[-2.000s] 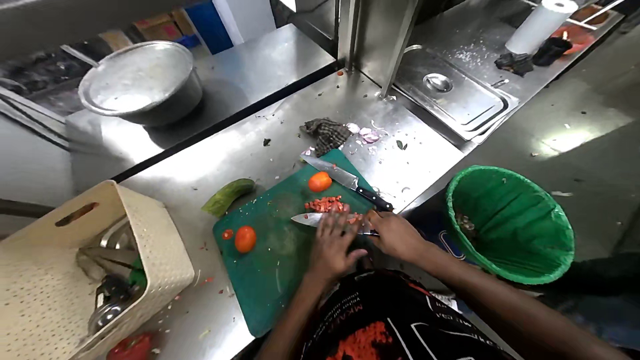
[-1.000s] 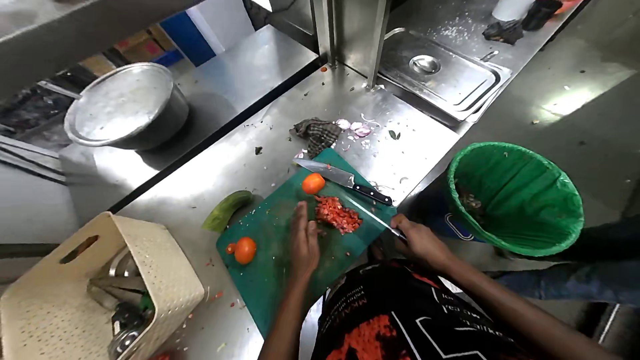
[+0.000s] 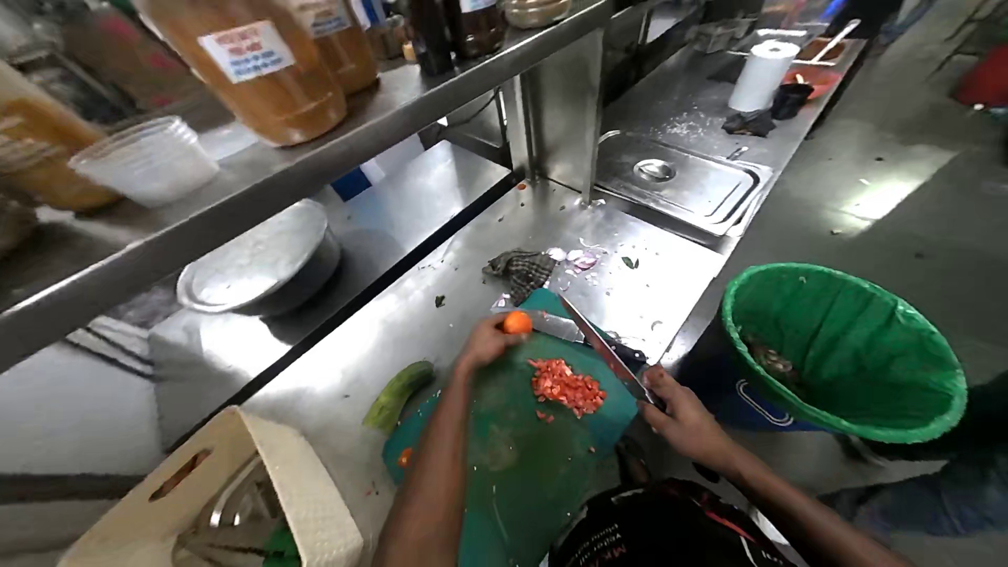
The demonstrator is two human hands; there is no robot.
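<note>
My left hand (image 3: 490, 343) has its fingers at a whole tomato (image 3: 517, 323) near the far end of the green cutting board (image 3: 512, 472). In my right hand (image 3: 676, 409) is a kitchen knife (image 3: 602, 346), its blade raised and pointing away over the board's right side. A second knife (image 3: 556, 326) lies on the board beyond, partly hidden behind the raised blade. Chopped tomato (image 3: 568, 386) forms a pile mid-board. Another tomato piece (image 3: 405, 457) shows at the board's left edge, mostly behind my left forearm. A green cucumber-like vegetable (image 3: 398, 395) rests left of the board.
A green-lined bin (image 3: 850, 354) stands at the right, a cream plastic basket (image 3: 303, 488) at the lower left. Beyond the board lie a checked cloth (image 3: 521, 272) and onion pieces (image 3: 583, 260). A steel shelf (image 3: 315, 165) with jars crosses the upper left, above a large pot (image 3: 260, 260).
My left hand has moved from beside the chopped pile to the whole tomato at the far end. The knife in my right hand has been raised. The view has shifted, bringing the shelf in.
</note>
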